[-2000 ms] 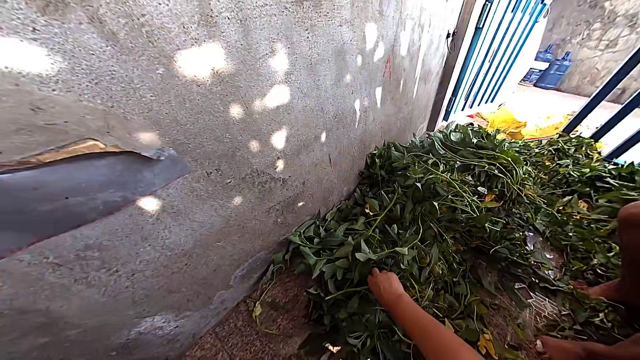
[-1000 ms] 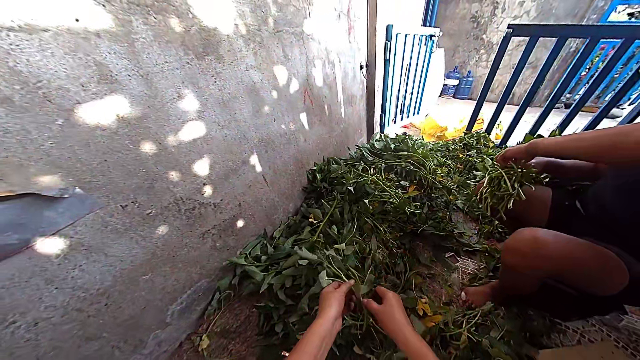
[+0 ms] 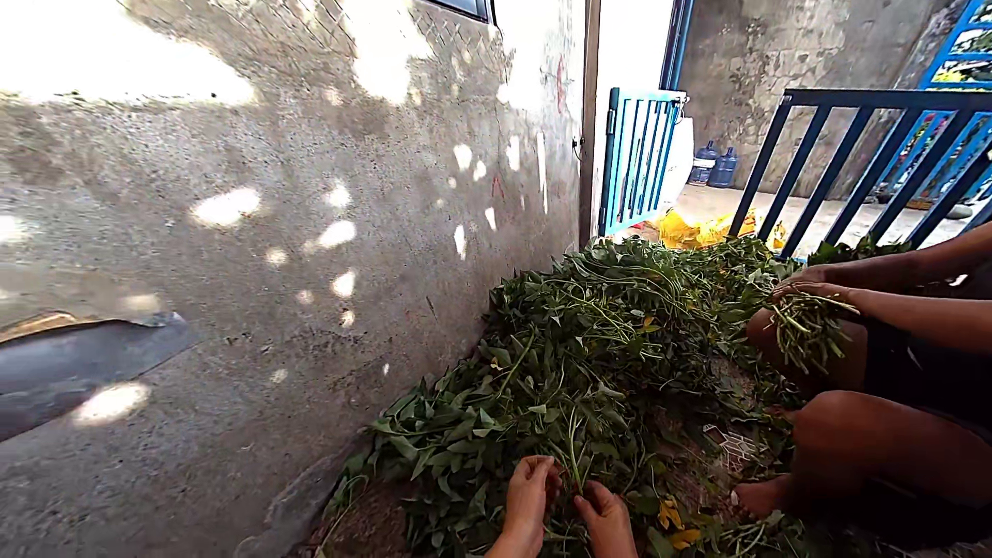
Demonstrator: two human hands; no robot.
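Note:
A large heap of leafy green stems lies on the floor along the wall. At its near end, low in the view, my left hand is over the leaves with its fingers curled; whether a stem is between them is hard to tell. Close to its right, my right hand pinches the lower end of a few thin green stems between thumb and finger. The stems point away from me, over the heap.
A concrete wall borders the heap on the left. At right another person sits, their hands holding a bundle of cut stems. Beyond are a blue gate, dark blue railings, a yellow sack and blue water jugs.
Two seconds ago one hand was visible on the leaves; now both of mine are together over the heap. The other person's hands and stem bundle have come into view as the view turned right.

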